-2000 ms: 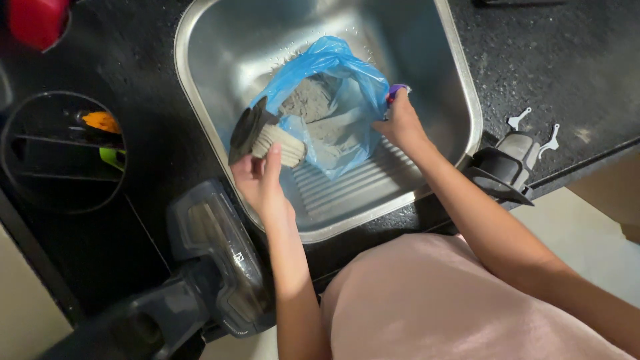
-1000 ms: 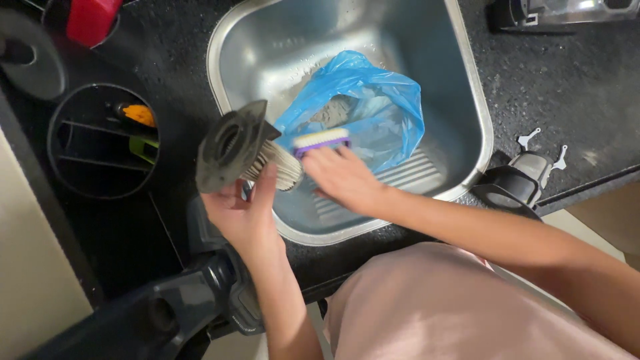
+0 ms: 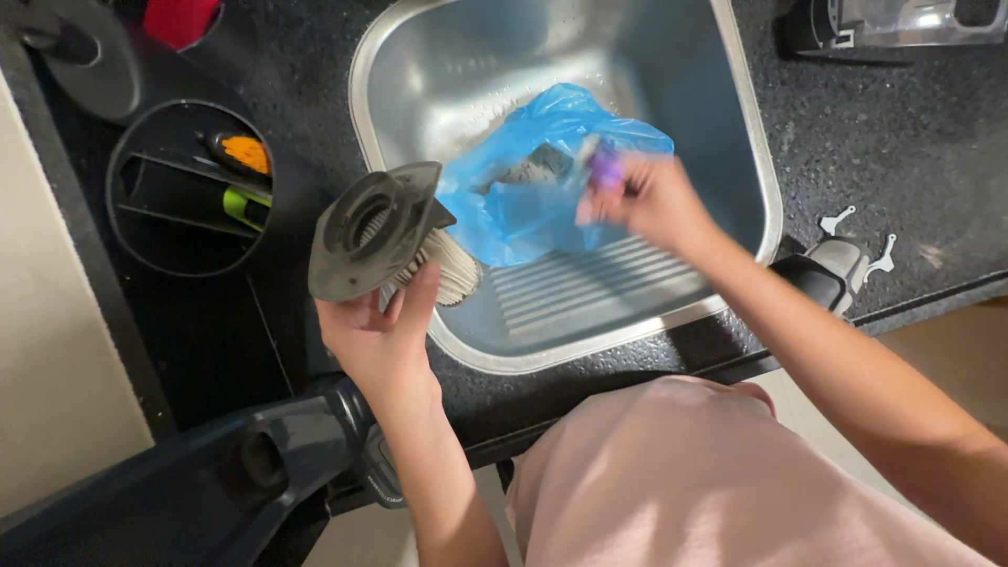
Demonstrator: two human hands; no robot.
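Observation:
Over the sink's left rim, my left hand (image 3: 382,327) grips a pleated vacuum filter (image 3: 445,272) with a grey plastic frame (image 3: 366,232); the pleats point toward the sink. My right hand (image 3: 650,197), blurred, holds a small purple brush (image 3: 605,164) with pale bristles above the right part of a blue plastic bag (image 3: 524,213). The bag lies open in the stainless steel sink (image 3: 551,362), with grey dust (image 3: 539,165) inside.
A black divided utensil holder (image 3: 189,189) is left of the sink. A dark vacuum cleaner body (image 3: 197,472) lies lower left. Right of the sink are a grey and black vacuum part (image 3: 827,272) and, farther up, a clear plastic container (image 3: 906,24).
My right hand first moved from the bag's right edge to beside the filter, then back right over the bag with the brush. The filter's frame has turned more toward the camera since the earliest frame.

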